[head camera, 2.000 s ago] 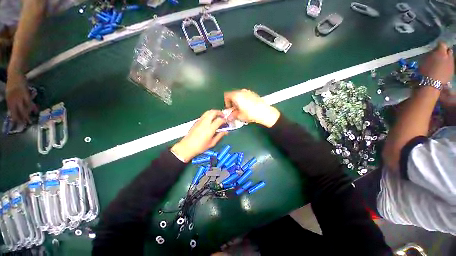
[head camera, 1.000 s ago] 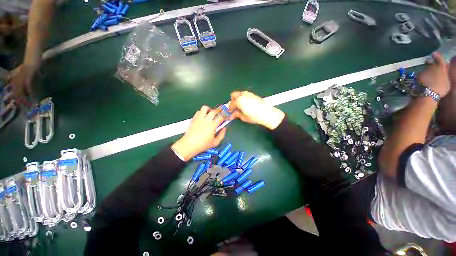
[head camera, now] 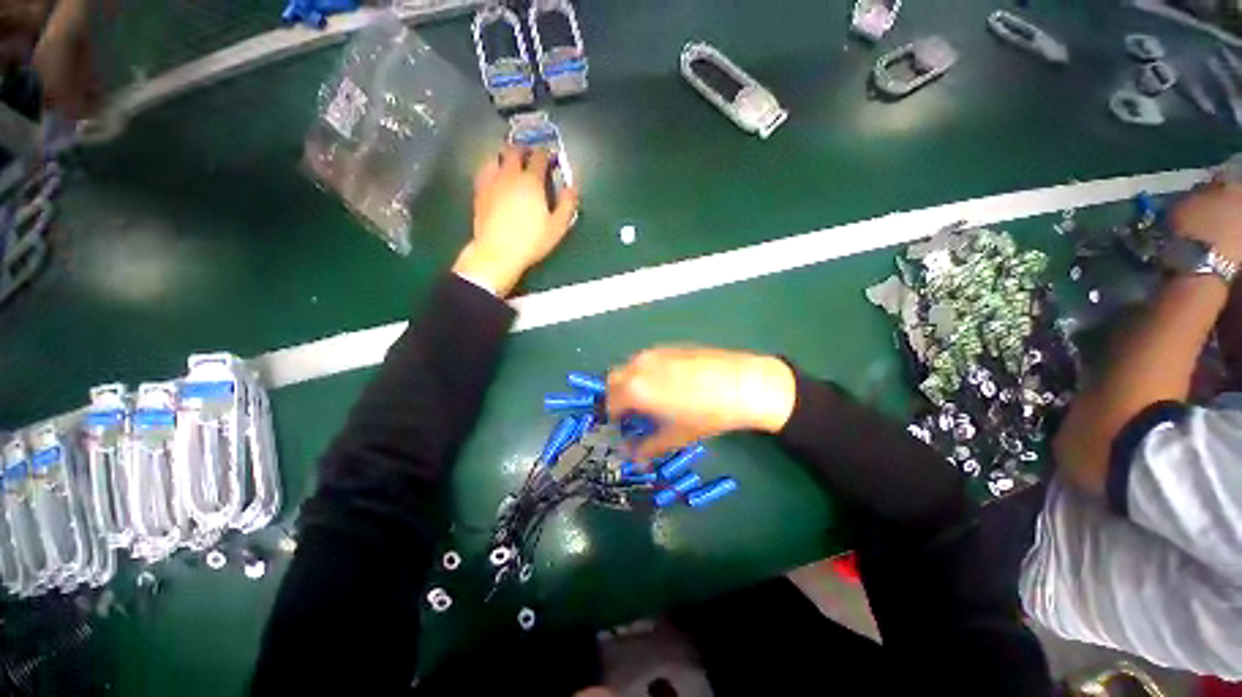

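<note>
My left hand is over a fitted housing on the green belt; the housing's blue patch shows beyond my fingers and its loop is partly hidden under them. My right hand is blurred, low over the heap of blue battery cells on the bench; its fingers are among the cells and I cannot tell whether they grip one. Thin black wires lie at the near side of the heap.
Fitted housings stand in rows at left. Two more lie beyond my left hand, beside a clear plastic bag. An empty housing lies farther right. Pale green pieces are heaped by a neighbour's arm. A pale rail divides belt and bench.
My hands have parted. The left moved forward onto the belt with the housing; the right came back down to the cells. The pair of housings at far left has left its place.
</note>
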